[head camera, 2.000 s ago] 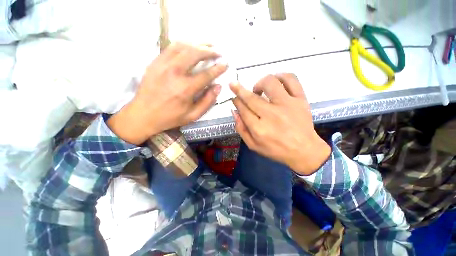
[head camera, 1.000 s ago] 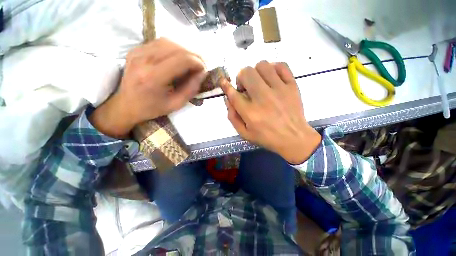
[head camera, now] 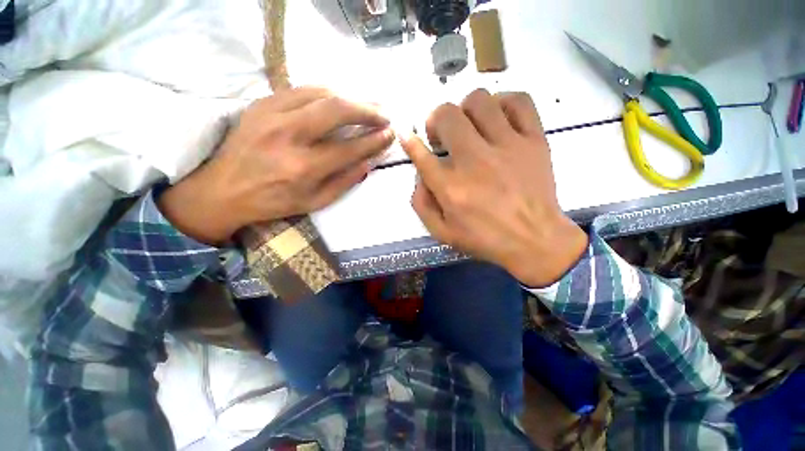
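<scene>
My left hand (head camera: 282,163) is curled over the brown plaid fabric (head camera: 289,255), whose checked end shows below the wrist, over the table's front edge. A narrow tan strip (head camera: 274,44) runs down to its knuckles. White padded material (head camera: 115,114) lies bunched at the left. My right hand (head camera: 490,181) is just to the right, its fingers curled and its index tip close to the left fingertips. What lies between the fingertips is too small and overexposed to tell. The sewing machine's metal parts (head camera: 379,19) are above the hands.
Scissors (head camera: 628,86) with green and yellow handles lie on the white table (head camera: 565,158), right of my right hand. A brown block (head camera: 488,41) is beside the machine. A small red-and-blue item (head camera: 796,106) is at the far right. Dark plaid fabric (head camera: 741,304) is heaped below right.
The machine parts have come into view at the top as the view shifted. The plaid bit seen at my fingertips a second ago no longer shows. My hands remain close together.
</scene>
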